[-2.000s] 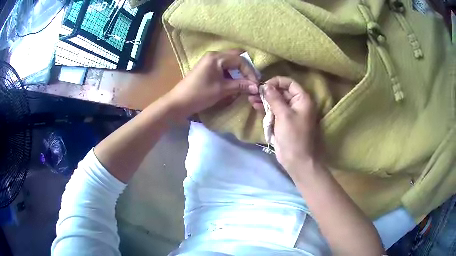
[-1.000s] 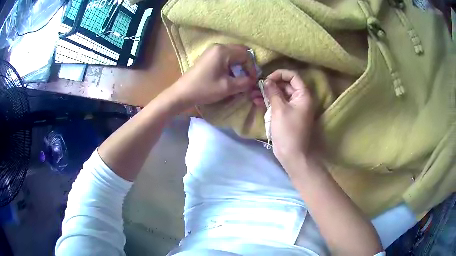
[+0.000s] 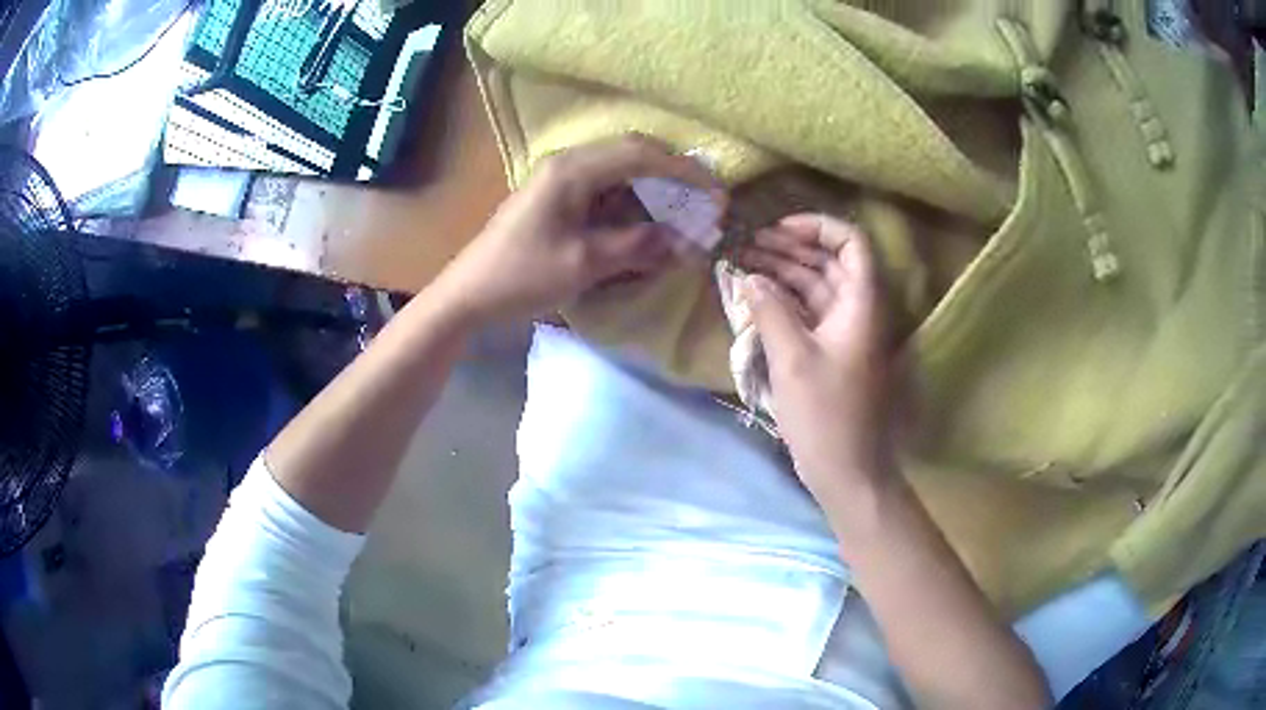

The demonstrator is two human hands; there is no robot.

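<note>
A mustard-yellow jacket [image 3: 1111, 361] with toggle fastenings [image 3: 1044, 97] lies over the table and against my lap. My left hand [image 3: 597, 229] is over its near left part, fingers curled around a white tag [image 3: 680, 208]. My right hand [image 3: 826, 333] is just right of it, palm turned up, with a narrow pale bundle [image 3: 746, 354], perhaps tags, between thumb and palm. Thin pale strings stick out below the bundle. The fingertips of both hands nearly meet beside the white tag; what lies between them is too blurred to tell.
A black box with a green grid [image 3: 292, 83] stands on the brown table [image 3: 431, 208] at upper left, beside clear plastic [image 3: 70, 56]. A black fan [image 3: 35, 347] is at the far left edge. Small flat pale pieces [image 3: 208, 192] lie below the box.
The white tag in my left hand now shows its flat face more fully. My right fingers have spread a little from their earlier pinch. The jacket has barely moved.
</note>
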